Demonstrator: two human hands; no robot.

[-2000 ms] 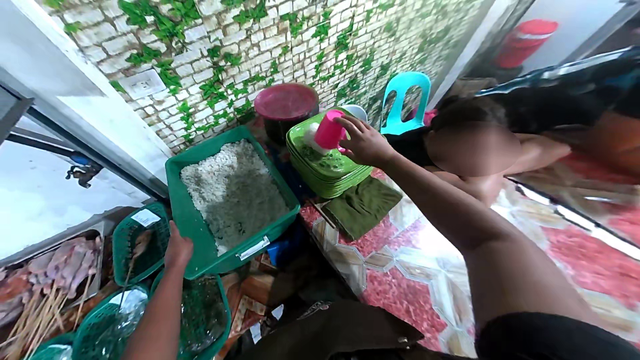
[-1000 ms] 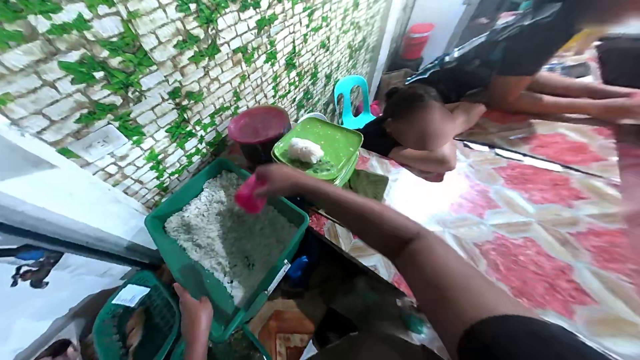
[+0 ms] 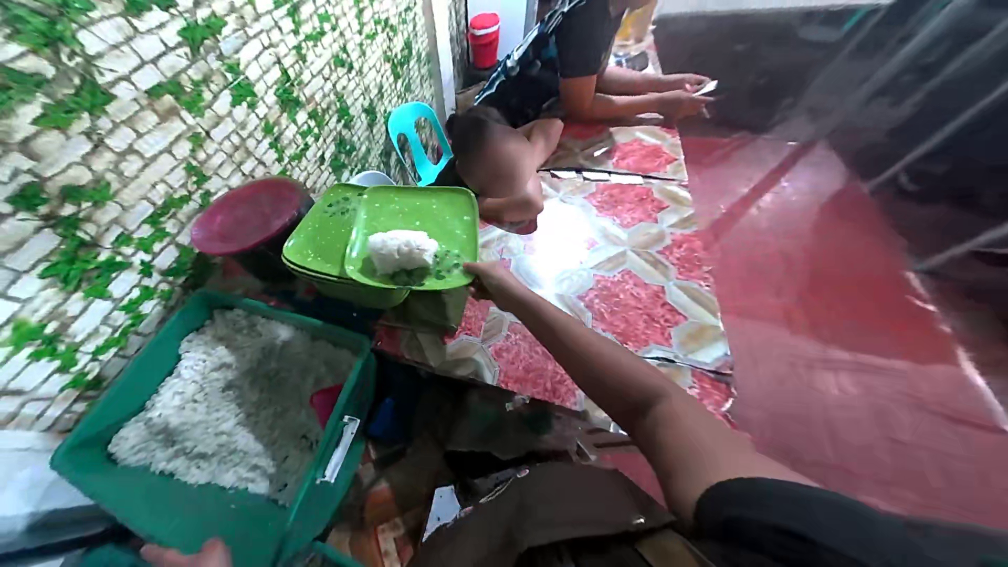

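Note:
My right hand (image 3: 490,282) grips the near right corner of a green speckled plastic plate (image 3: 425,209). A molded mound of white rice (image 3: 402,250) sits on that plate, which is lifted over a stack of like green plates (image 3: 319,236). At the bottom left, fingers of my left hand (image 3: 189,554) show at the near rim of a green plastic bin (image 3: 87,453); whether they grip it cannot be told. Loose cooked rice (image 3: 197,417) fills much of the bin, and a pink cup (image 3: 324,403) lies in it against the right wall.
A dark tub with a dark red lid (image 3: 252,214) stands behind the bin by the brick-patterned wall. One person leans on the table (image 3: 630,291) beside a turquoise chair (image 3: 421,142); another rests both forearms farther back. A red bucket (image 3: 483,39) stands behind.
The pink cup has left my right hand and lies in the bin. That hand has moved to the green plate, taken hold of it and moved it off the stack's top. The view has swung right.

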